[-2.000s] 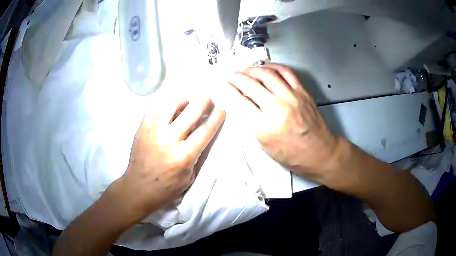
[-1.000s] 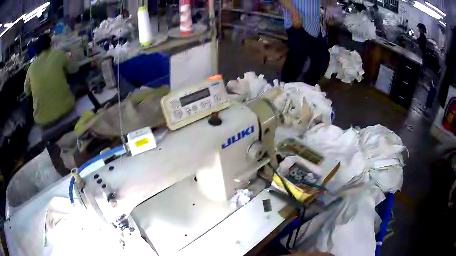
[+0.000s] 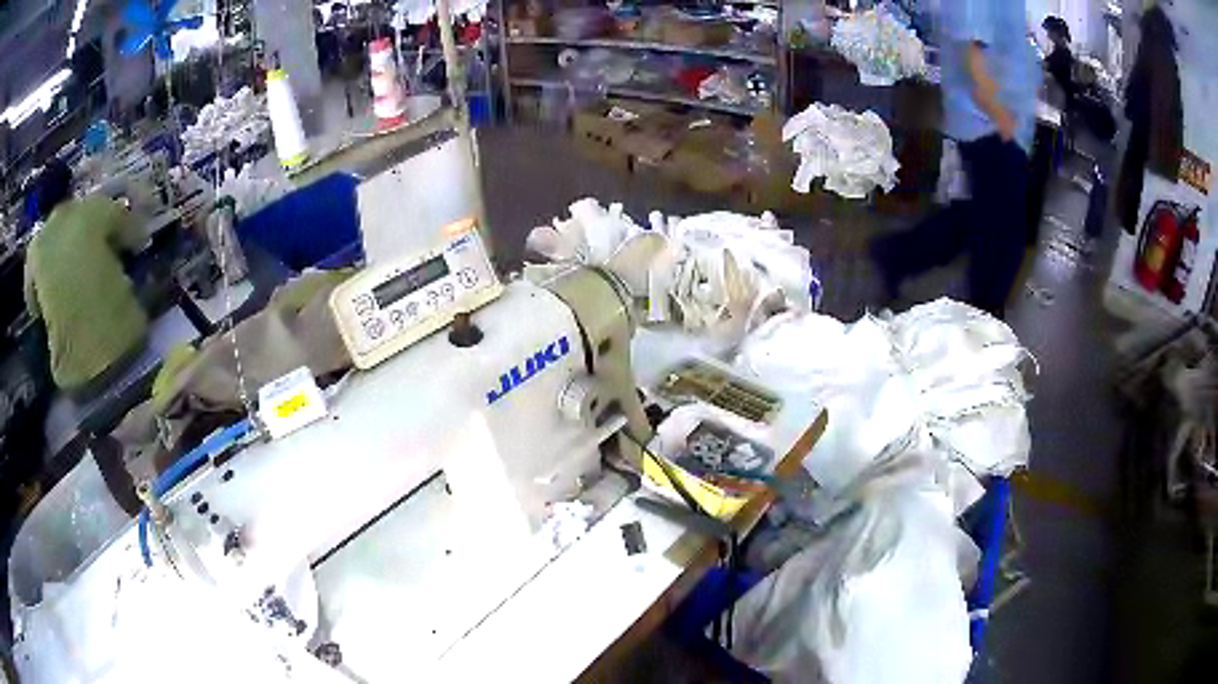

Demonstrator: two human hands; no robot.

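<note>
Neither of my hands is in the picture. The off-white sewing machine (image 3: pixel 387 441) with blue JUKI lettering lies nearest in front of me. Its control panel (image 3: pixel 416 294), with a small display and buttons, sits on top at the back. The presser foot and needle area (image 3: pixel 278 612) is at the lower left, small and partly lost in glare. White cloth (image 3: pixel 120 621) lies at the bottom left beside the needle area, overexposed, so its edges cannot be told.
A tool tray (image 3: pixel 715 448) sits at the right table end. White cloth bundles (image 3: pixel 922 388) fill a blue-framed bin on the right. White and pink thread cones (image 3: pixel 285 120) stand behind. A person in blue (image 3: pixel 988 120) walks beyond; another in green (image 3: pixel 83 287) is far left.
My view has lifted from the needle area to the shop floor, and both hands have left the picture. Since one second ago it has turned right; the person in blue shows farther right, in stride.
</note>
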